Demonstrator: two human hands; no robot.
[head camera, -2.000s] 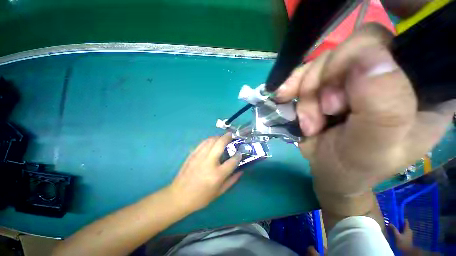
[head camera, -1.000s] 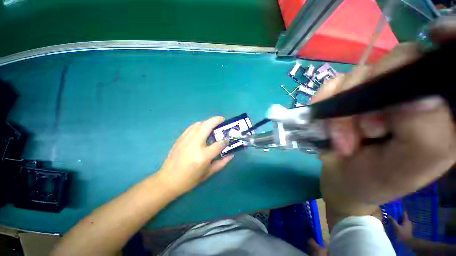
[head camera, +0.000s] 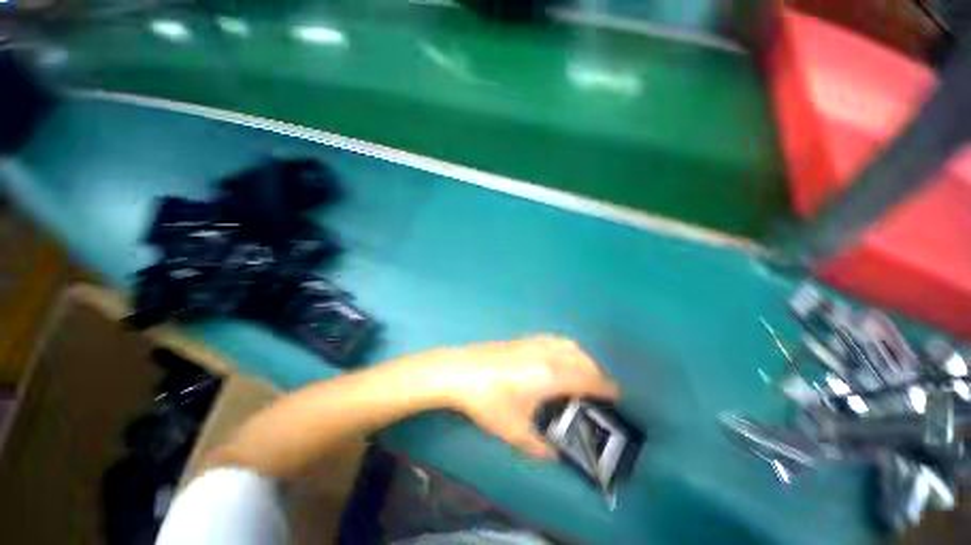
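My left hand (head camera: 538, 389) is closed around a black plastic housing (head camera: 628, 451) with a white-and-silver frame-shaped insert (head camera: 589, 434) in it, just above the front part of the teal bench. The picture is blurred. My right hand is not in view. At the right lies a pile of frame-shaped inserts (head camera: 875, 357). Silver metal parts at the right edge, possibly the screwdriver's head, are too blurred to tell apart from the pile. Black housings (head camera: 250, 256) lie heaped on the bench at the left.
A cardboard box (head camera: 69, 367) at the lower left holds more black housings (head camera: 149, 452). The green conveyor belt (head camera: 479, 117) runs behind the pale bench edge strip. A red box or block (head camera: 852, 128) and a grey metal post (head camera: 894, 170) stand at the upper right.
The view has swung left, bringing the housing heap and cardboard box in. My right hand and the black driver body have left the picture. My left hand still holds the housing, now away from the driver bit.
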